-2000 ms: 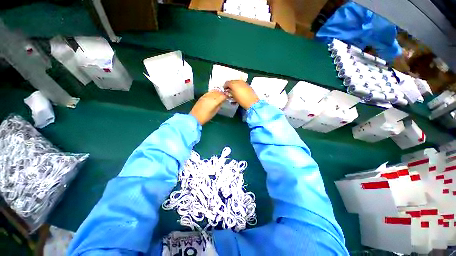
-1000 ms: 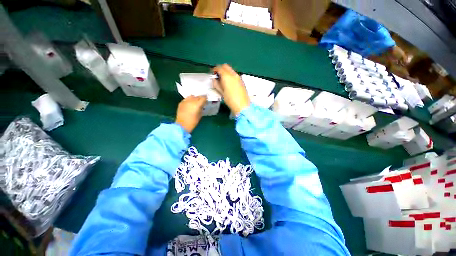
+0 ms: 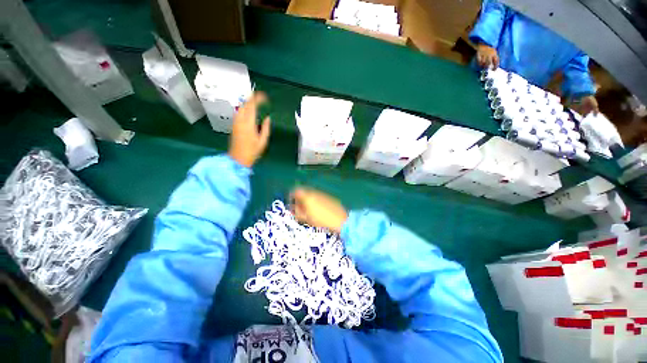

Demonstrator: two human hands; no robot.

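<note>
Open white retail boxes stand in a row on the green surface, one in front of me (image 3: 325, 142) with its flap up. My left hand (image 3: 250, 133) is raised at the right side of another white box (image 3: 218, 103), thumb and fingers apart, nothing seen in it; whether it touches the box is unclear. My right hand (image 3: 318, 210) is blurred at the upper edge of the heap of coiled white cables (image 3: 312, 273). Its fingertips are unclear, and I cannot tell whether it holds a cable.
A clear bag of cables (image 3: 60, 227) lies left, near a grey post (image 3: 78, 85). Red-banded white cartons (image 3: 553, 305) are piled right. Across the line, a person in blue (image 3: 532, 49) has hands at rows of white cylinders (image 3: 532, 113). A brown carton (image 3: 418, 39) is at the far side.
Both hands have left the box in front. My left hand moved left and up to another box; my right hand came back to the heap. The person opposite now reaches to the cylinders.
</note>
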